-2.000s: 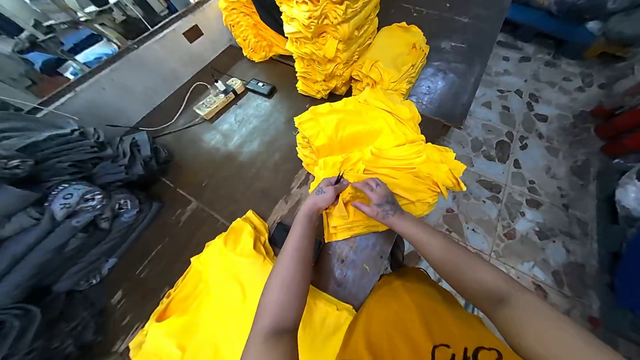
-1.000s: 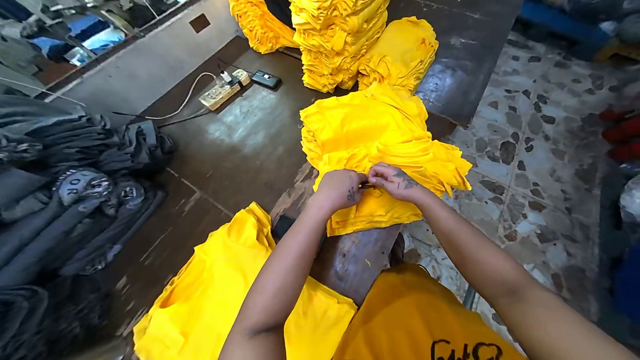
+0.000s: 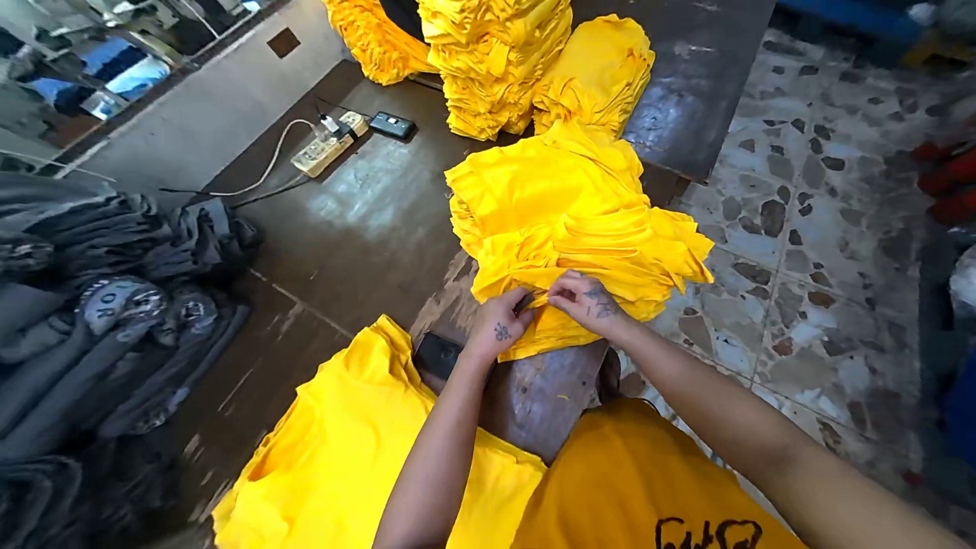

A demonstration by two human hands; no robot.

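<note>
A loose pile of yellow fabric pieces (image 3: 564, 183) lies near the table's right edge. At its near side my left hand (image 3: 499, 324) has its fingers closed around a small dark object, too little of it showing to name. Close beside it, my right hand (image 3: 583, 303) pinches the edge of the yellow fabric with thumb and forefinger. Under and beside my left forearm, more yellow fabric (image 3: 335, 442) is spread on the table, with a dark phone-like object (image 3: 437, 355) at its upper edge.
Tall stacked yellow fabric (image 3: 496, 69) and a smaller yellow bundle (image 3: 598, 72) stand at the back. A power strip (image 3: 329, 145) with cables and a small black device (image 3: 393, 126) lie on the wooden table (image 3: 305, 252). Dark grey garments (image 3: 99, 320) are heaped left. Speckled floor (image 3: 770, 252) lies right.
My hands, touching each other one second ago, are now slightly apart at the near edge of the yellow pile. The stacks behind have not moved.
</note>
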